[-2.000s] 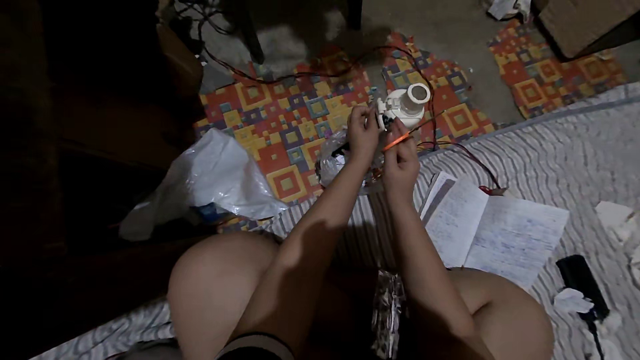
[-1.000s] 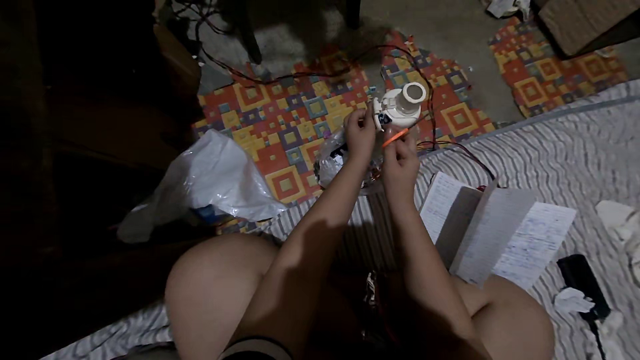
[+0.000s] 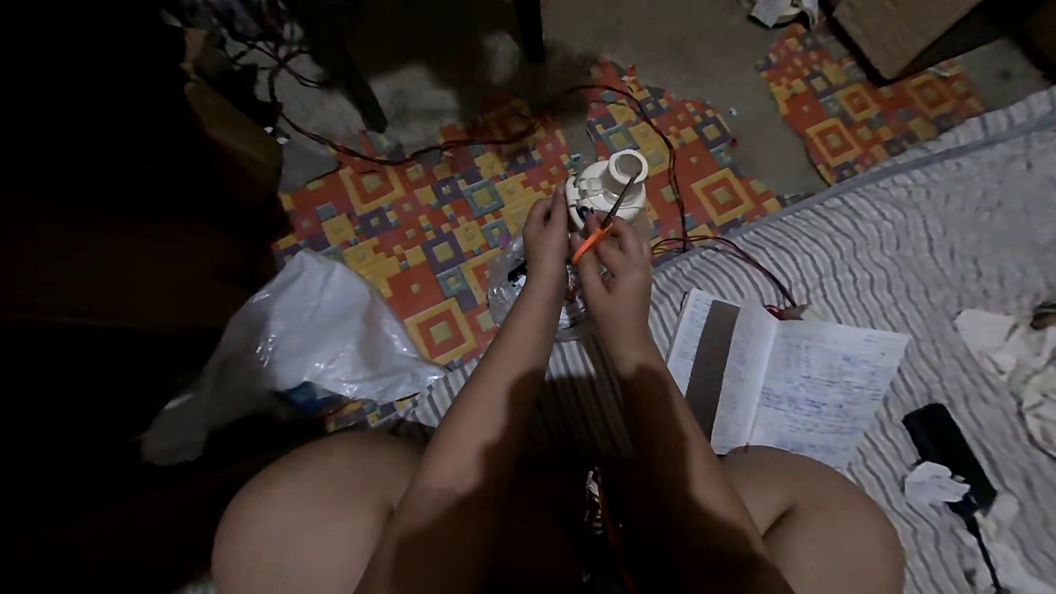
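A white plastic device with a round, open-ended neck [image 3: 587, 188] lies just beyond my hands, over the patterned floor covering. My left hand [image 3: 546, 235] has its fingertips closed at the device's left edge. In my right hand [image 3: 617, 276] is a thin dark-shafted tool with an orange handle [image 3: 592, 242], its shaft slanting up across the device toward the neck; the tool's exact kind is unclear. A small dark part shows between the fingertips at the device's near side. Below my hands sits a clear plastic bag [image 3: 502, 285] with dark items inside, partly hidden by my left forearm.
An open notebook with handwriting [image 3: 833, 375] lies on the striped sheet [image 3: 841, 264] at right, near a black device with a cord [image 3: 949, 454] and crumpled paper. A white plastic bag [image 3: 322, 326] is at left. Red and black wires [image 3: 462, 144] cross the floor. A cardboard box [image 3: 899, 29] is at upper right.
The orange-handled tool has tilted, so its shaft now points up over the device. The notebook's pages have shifted; a raised page seen a second ago now lies lower.
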